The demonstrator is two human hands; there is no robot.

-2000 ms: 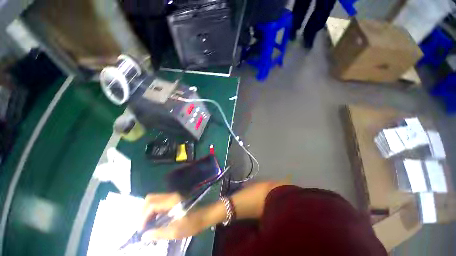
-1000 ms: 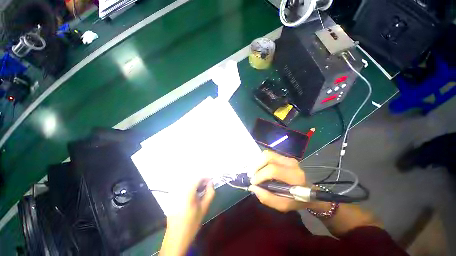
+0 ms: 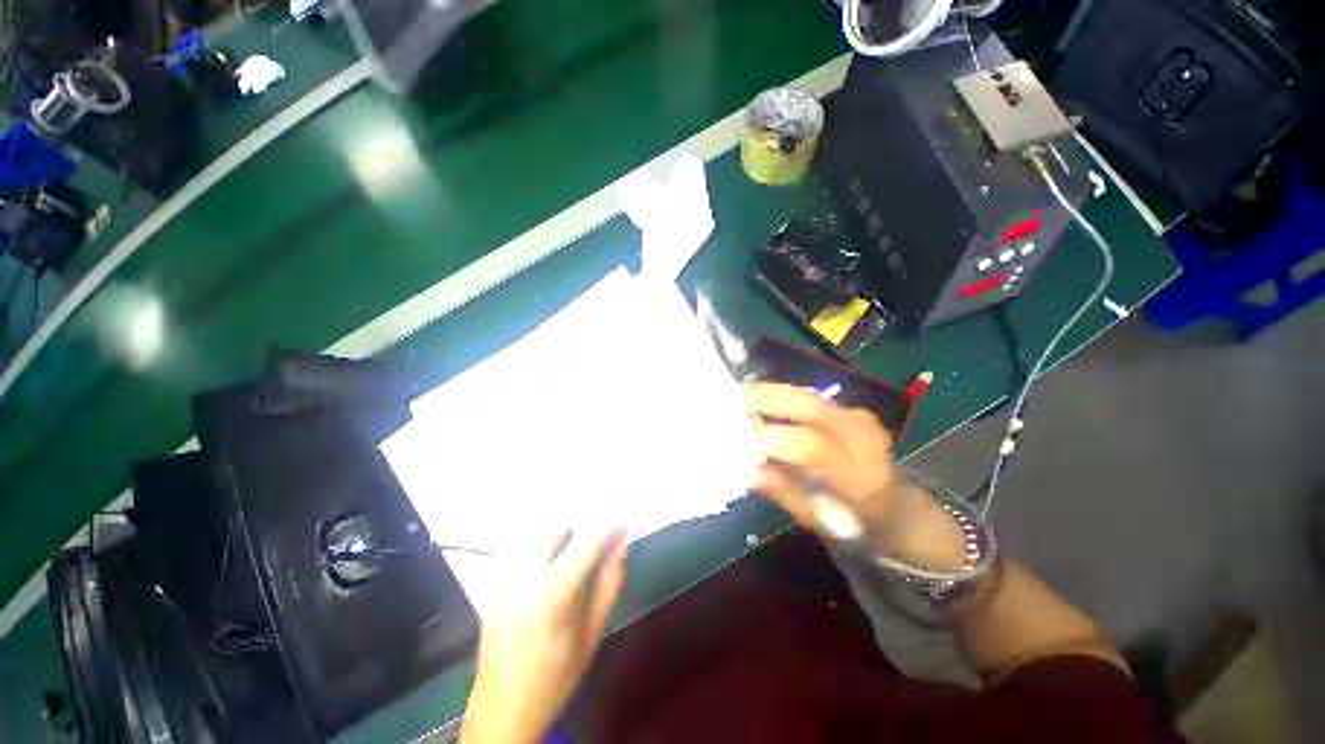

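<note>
Overexposed white sheets (image 3: 581, 422) lie on the green bench in front of me. My left hand (image 3: 549, 596) rests at their lower edge; glare hides what its fingers touch. My right hand (image 3: 828, 462) is at the right edge, closed around the blurred soldering iron (image 3: 831, 515), whose tip I cannot make out. A black panel backing (image 3: 378, 618) with a round fitting (image 3: 349, 554) lies left of the sheets. A thin dark lead wire (image 3: 462, 550) runs from the fitting towards my left hand.
The soldering station (image 3: 952, 218) stands upper right, its feed tube (image 3: 1107, 250) looping down. Near it are a yellowish tin (image 3: 782, 138), iron stand (image 3: 823, 288), phone (image 3: 857, 395) and red-tipped tool (image 3: 920, 385). White tissue (image 3: 673, 215) lies above the sheets. A conveyor (image 3: 480, 160) runs behind.
My head view has turned from the station towards the sheets. Since one second ago, the iron has swung in my right hand, and a dark item has appeared on the conveyor at the top.
</note>
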